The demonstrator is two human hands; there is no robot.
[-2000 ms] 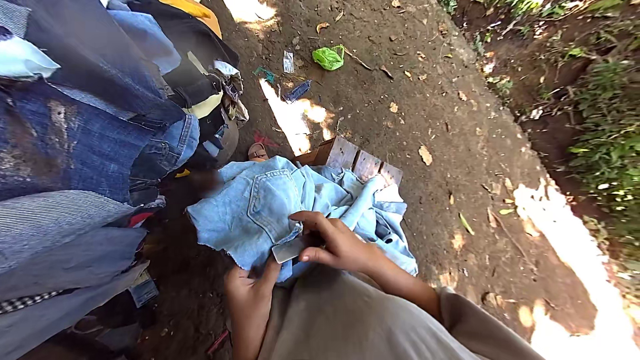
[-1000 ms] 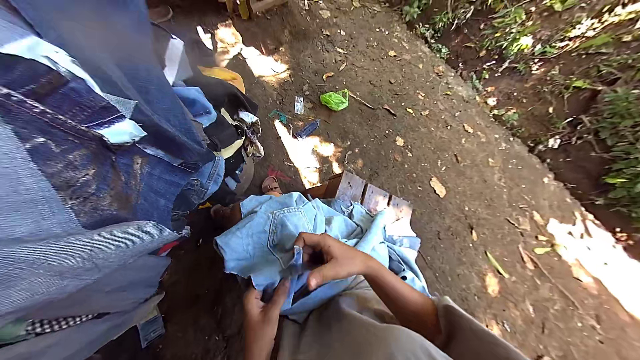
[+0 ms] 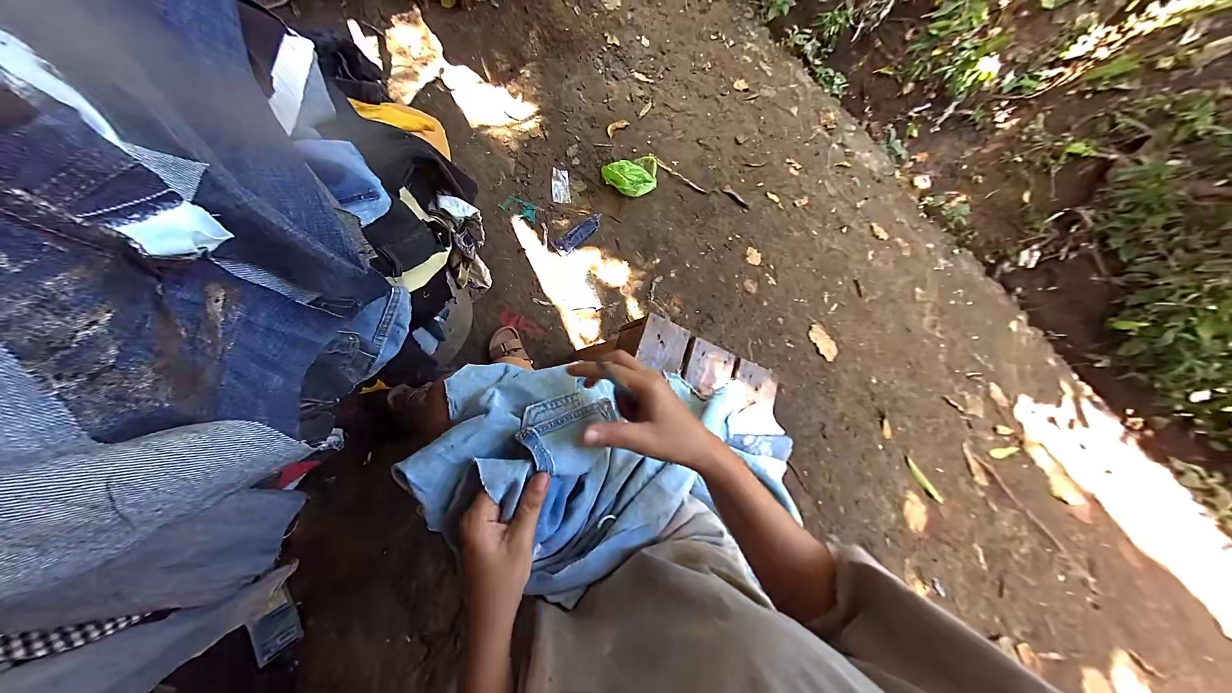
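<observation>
Light-blue denim cloth (image 3: 597, 510) with a stitched pocket (image 3: 568, 414) lies bunched across my lap. My left hand (image 3: 505, 529) pinches a folded edge of it between thumb and fingers, just below the pocket. Over the pocket's right side hovers my right hand (image 3: 650, 414), thumb and fingers apart, with nothing visible between them. Part of the denim reaches a wooden slatted seat (image 3: 710, 366) beyond my right hand.
Heaped jeans and denim pieces (image 3: 164, 337) fill the left side. A sandalled foot (image 3: 508, 345) rests on the dirt ground. Farther off lie a green plastic bag (image 3: 630, 176) and a dark-blue scrap (image 3: 577, 234). Plants (image 3: 1174, 298) line the right bank.
My right hand has come off the denim edge that both hands were holding and now stands spread over the pocket. My left hand still holds the cloth.
</observation>
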